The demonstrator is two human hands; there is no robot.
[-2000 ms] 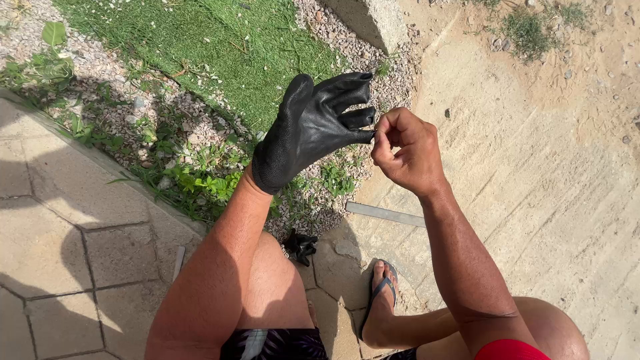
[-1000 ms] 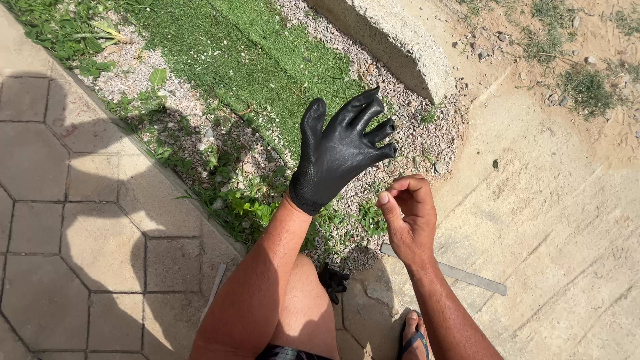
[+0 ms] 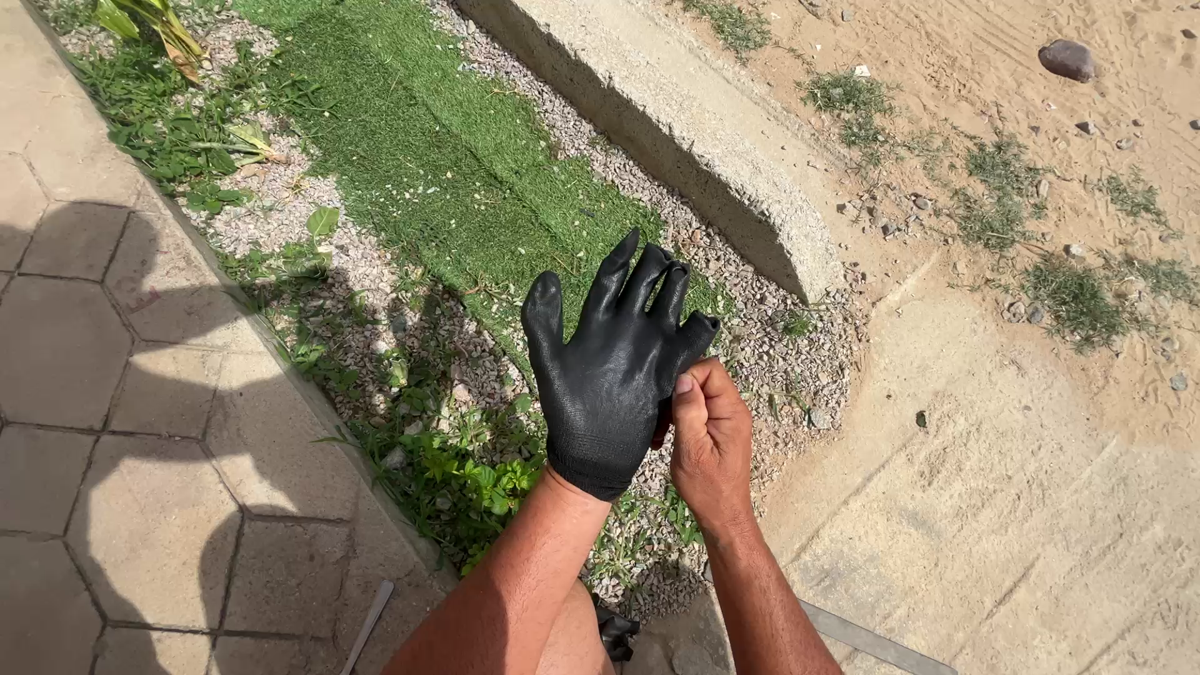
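Note:
A black coated work glove (image 3: 600, 412) covers my left hand (image 3: 614, 361), whose fingers are spread and hold nothing. The glove's fingertips look loose and wrinkled, and its knit cuff ends at the wrist. My bare right hand (image 3: 712, 427) pinches the glove's edge just below the little finger, between thumb and curled forefinger. Below the wrists, partly hidden behind my forearm and leg, a crumpled black item (image 3: 616, 635) lies on the ground; it may be another glove.
Artificial turf (image 3: 441, 178) and gravel with weeds run beside a concrete curb (image 3: 656, 122). Hexagonal paving (image 3: 56, 347) lies at left, sandy ground (image 3: 984, 469) at right. A flat metal strip (image 3: 872, 642) lies at lower right, a thin strip (image 3: 367, 623) at lower left.
My right hand was at the glove's little fingertip, then apart from the glove, and now pinches it below the little finger. The view has shifted, with the feet now out of sight.

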